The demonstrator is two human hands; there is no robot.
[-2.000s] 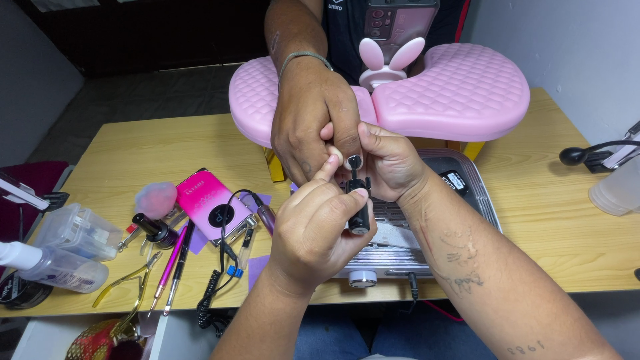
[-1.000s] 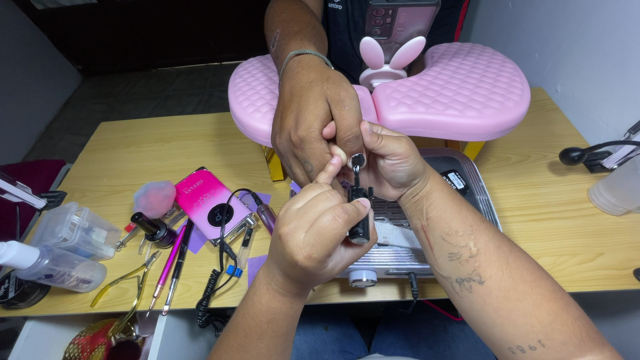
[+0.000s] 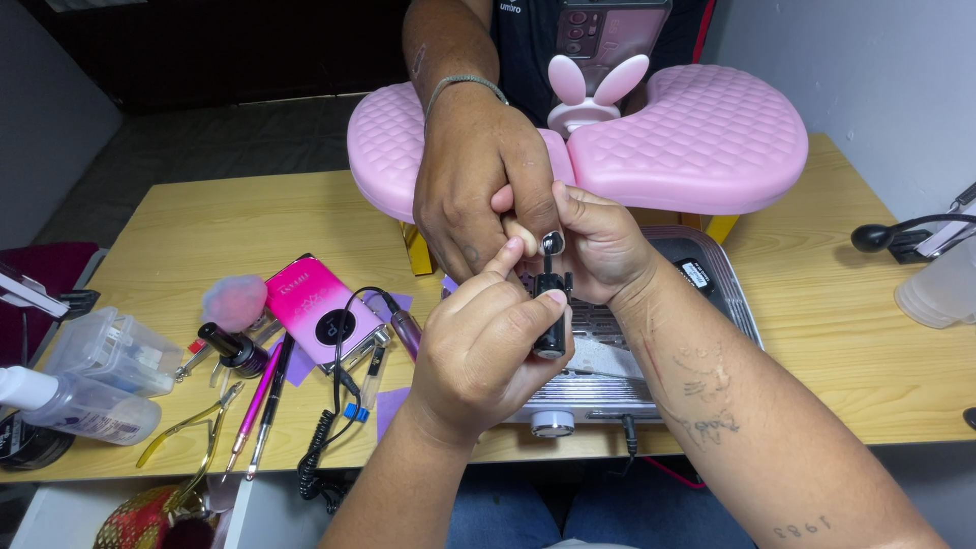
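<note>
My left hand [image 3: 488, 339] grips the black cap of a nail polish brush [image 3: 550, 313]; its bristles touch a fingernail [image 3: 553, 242] that is coated black with a glossy highlight. That nail belongs to another person's hand [image 3: 480, 168], which has a bracelet [image 3: 463, 82] at the wrist. My right hand [image 3: 602, 244] holds the same finger from its right side, thumb near the knuckle and other fingers beneath. My left index finger points up beside the other person's fingers. Under the hands lies a silver nail dust collector [image 3: 553, 423], partly hidden by them.
A pink quilted armrest [image 3: 686, 145] with a bunny-ear holder [image 3: 583, 107] stands beyond. On the left lie a pink nail drill unit [image 3: 324, 313], a dark polish bottle [image 3: 232, 351], cuticle nippers [image 3: 194, 427], brushes [image 3: 255, 408] and a pump bottle [image 3: 84, 408]. An open drawer [image 3: 242, 511] sits below; lamp arms flank both sides.
The brush in my left hand has shifted slightly at the nail, its cap now tilted a little differently from two seconds ago. My right hand keeps its hold on the finger.
</note>
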